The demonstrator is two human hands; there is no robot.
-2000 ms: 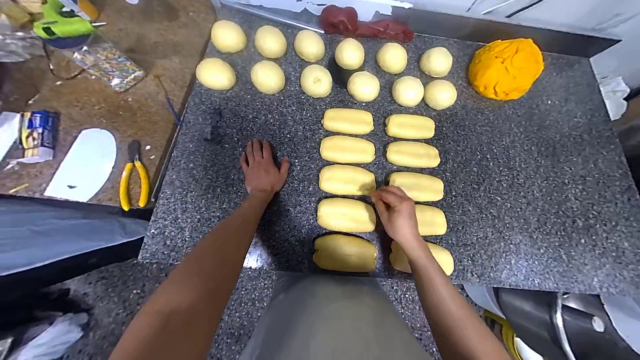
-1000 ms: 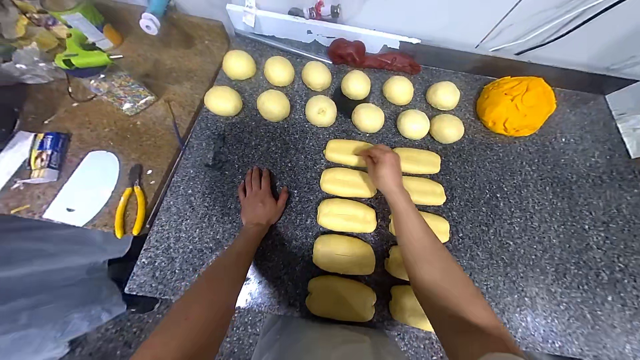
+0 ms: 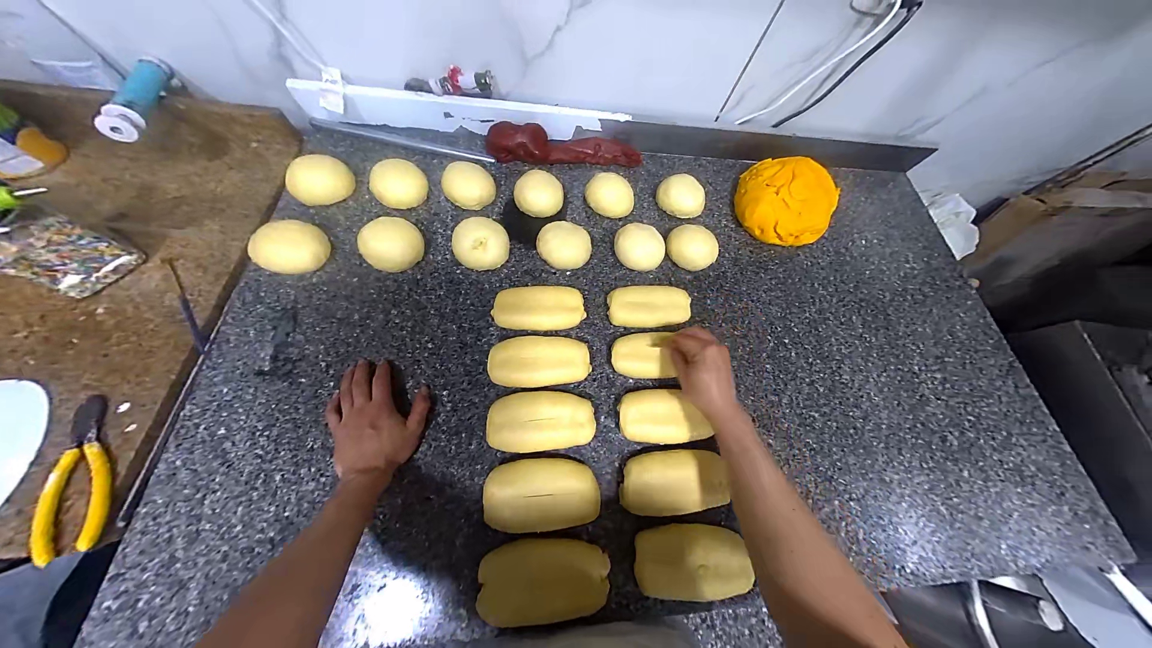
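My left hand (image 3: 373,427) rests flat on the speckled dark countertop (image 3: 864,378), fingers spread, holding nothing. My right hand (image 3: 705,364) has its fingers bent together over the right end of a pale yellow dough roll (image 3: 643,355), second from the top in the right column; whether it pinches anything is hidden. A left column of similar rolls (image 3: 540,421) lies beside it. Some rolls show a thin seam or slit on top. Behind them sit two rows of round dough balls (image 3: 480,243), one with a dimple.
An orange dough mound (image 3: 787,201) and a dark red dough-like piece (image 3: 562,148) lie near the back edge. On the brown surface at left are yellow-handled pliers (image 3: 74,481), a thread spool (image 3: 135,99) and a bag of colourful bits (image 3: 67,252).
My right hand has gone from low between the columns, to the top of the left column, then to the right column's second roll. My left hand stays flat on the counter. The view has shifted.
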